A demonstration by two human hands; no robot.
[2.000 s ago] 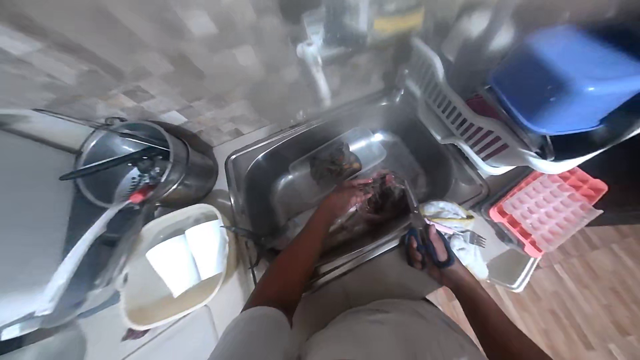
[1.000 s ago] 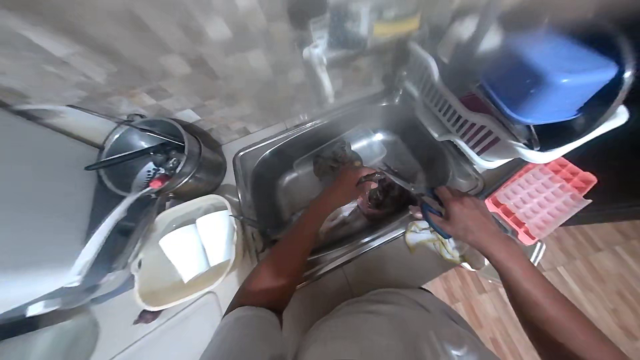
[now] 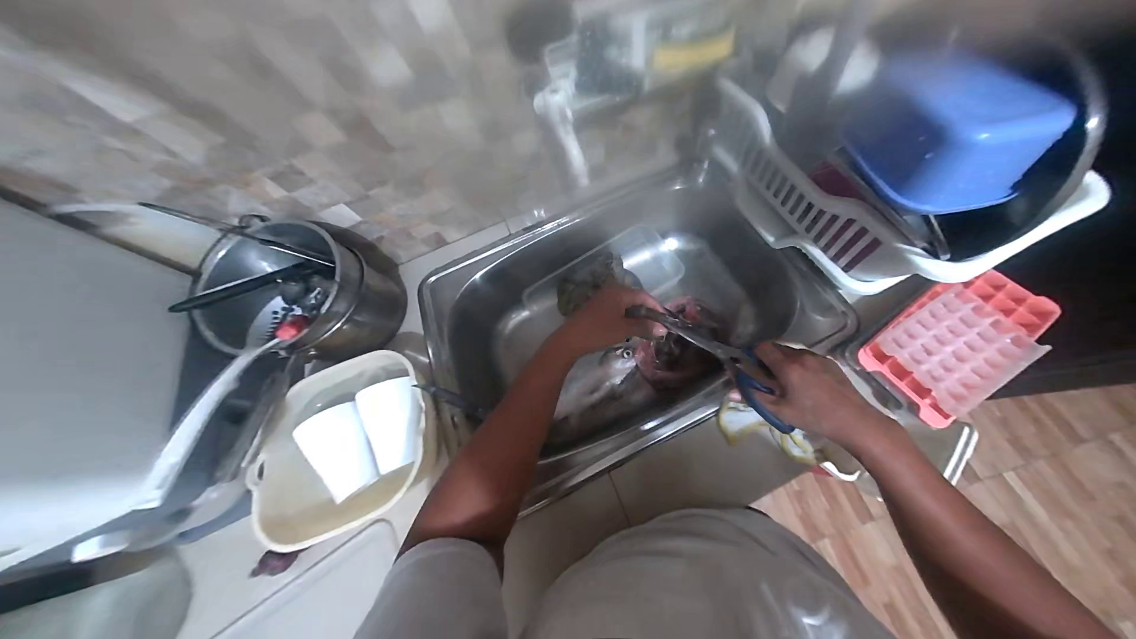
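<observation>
My left hand (image 3: 612, 319) is over the stainless steel sink (image 3: 484, 355), its fingers holding the edge of a raw fish (image 3: 661, 359) with reddish flesh exposed. An eye shows on the pale part of the fish near the hand. In my right hand (image 3: 803, 390) are scissors with blue handles (image 3: 759, 404), held at the sink's front right edge. Their blades reach left over the fish to my left fingers; whether they are apart is hard to tell. A dark greenish-brown lump (image 3: 586, 284) lies behind my left hand in the sink.
Left of the sink stand a cream basin (image 3: 266, 519) with white cups (image 3: 337, 448) and a steel pot (image 3: 377, 302) holding utensils. At right are a white dish rack (image 3: 799, 209), a blue tub (image 3: 967, 133) and pink trays (image 3: 958, 346). A faucet (image 3: 564, 133) rises behind the sink.
My right hand with the scissors has moved from the sink's front edge up toward the fish. The blades now lie across it, beside my left fingers.
</observation>
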